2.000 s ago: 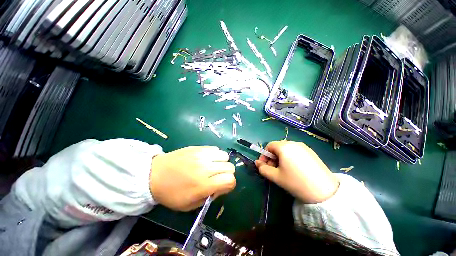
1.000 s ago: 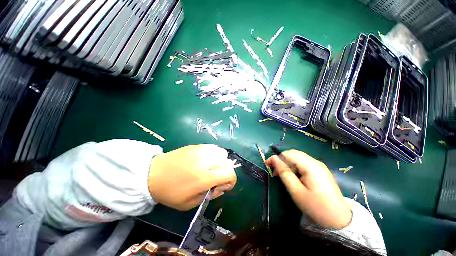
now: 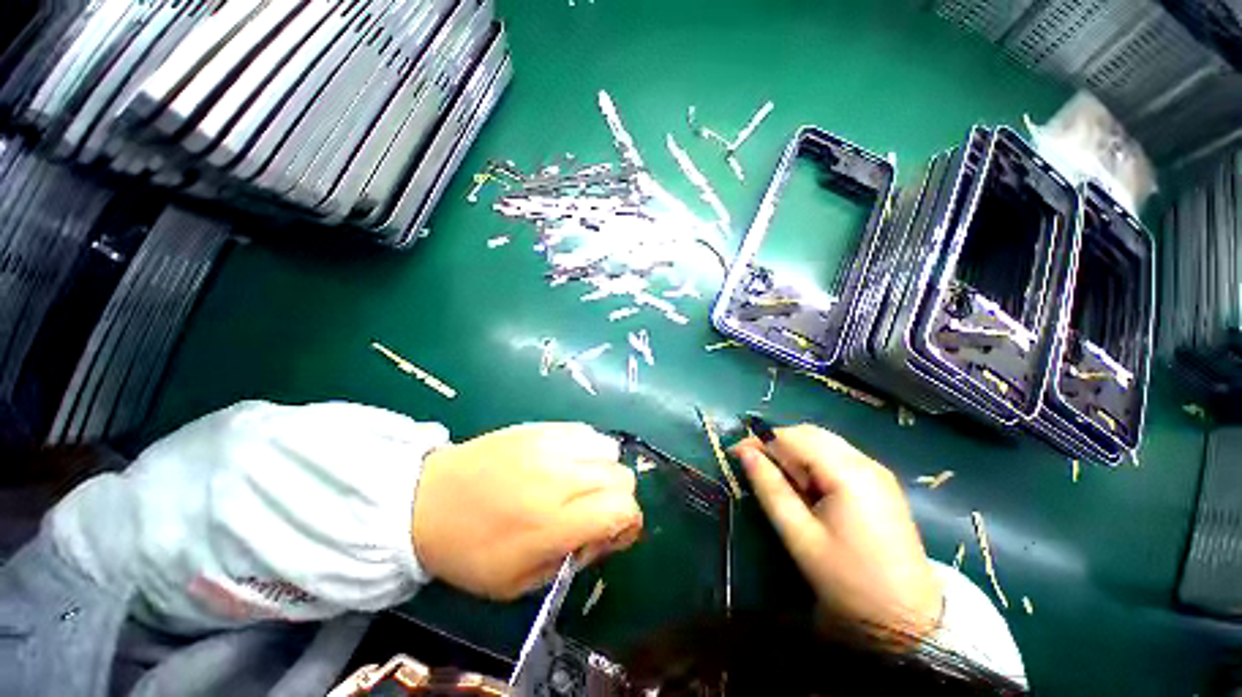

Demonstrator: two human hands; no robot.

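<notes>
My left hand [image 3: 529,507] is closed on a phone middle frame [image 3: 677,477], held at the near edge of the green mat. Its lower part is cut off by the bottom of the picture and by dark hair. My right hand [image 3: 847,524] holds dark tweezers [image 3: 759,429], mostly hidden by the fingers. A thin yellow-gold strip [image 3: 718,454] stands at the right fingertips, beside the frame's upper corner; I cannot tell if the tweezers grip it. Another gold strip [image 3: 414,369] lies on the mat above my left forearm.
A loose heap of white strips [image 3: 620,238] lies at mat centre. Near stacks of frames [image 3: 1001,286] stand to the right, with a clear plastic bag [image 3: 1094,147] behind. Large leaning stacks [image 3: 293,102] fill the upper left. Grey rows of frames [image 3: 1158,48] line the far right.
The tweezers have turned back into my right hand, which has moved slightly right and nearer. A gold strip now shows at its fingertips. Another long strip has appeared right of my right hand.
</notes>
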